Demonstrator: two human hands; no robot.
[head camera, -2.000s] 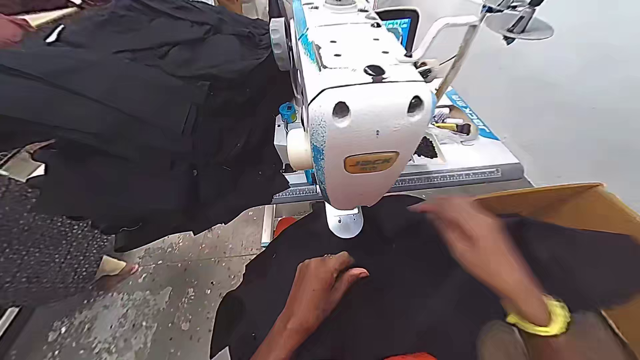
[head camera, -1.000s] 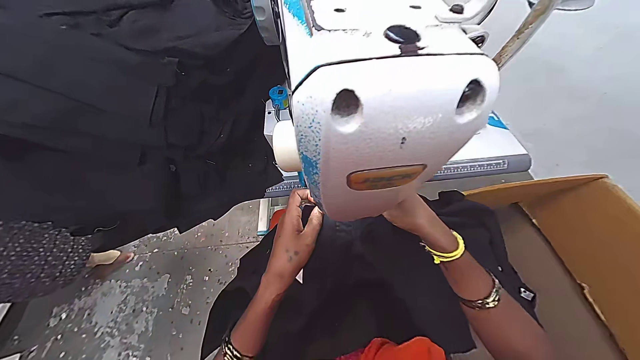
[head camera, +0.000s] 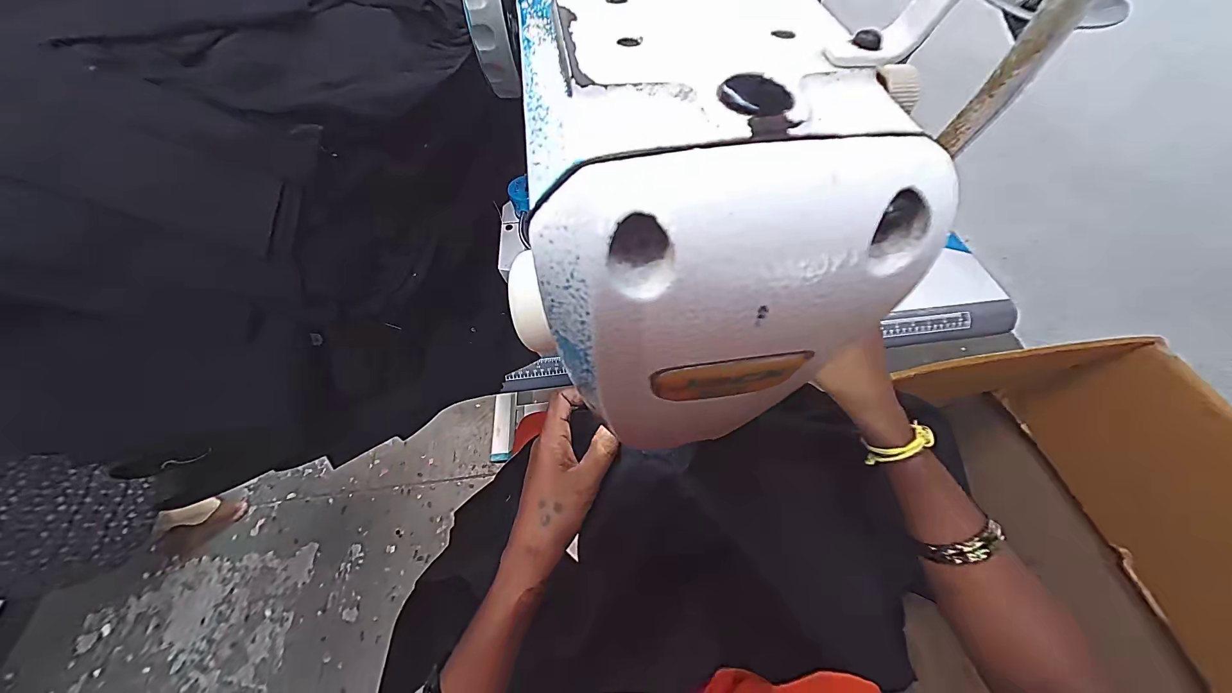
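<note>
The white head of a Jack sewing machine (head camera: 751, 260) fills the upper middle and hides its needle area. Black fabric (head camera: 751, 558) hangs from under it toward my body. My left hand (head camera: 568, 462) is at the machine's lower left edge, thumb and index finger apart at the fabric; whether it pinches the cloth cannot be told. My right hand (head camera: 857, 375), below a yellow wristband, reaches behind the machine head on the right, its fingers hidden. A small white piece shows by my left wrist.
A large heap of black cloth (head camera: 192, 231) lies left of the machine. An open cardboard box (head camera: 1126, 433) stands at the right. A person's foot (head camera: 197, 520) is on the worn floor (head camera: 260, 597) at the lower left. Orange cloth (head camera: 789, 681) shows at the bottom edge.
Since two seconds ago, both hands have moved in to the machine head, the right one from the open fabric at the right to behind the head. The view has come closer to the machine.
</note>
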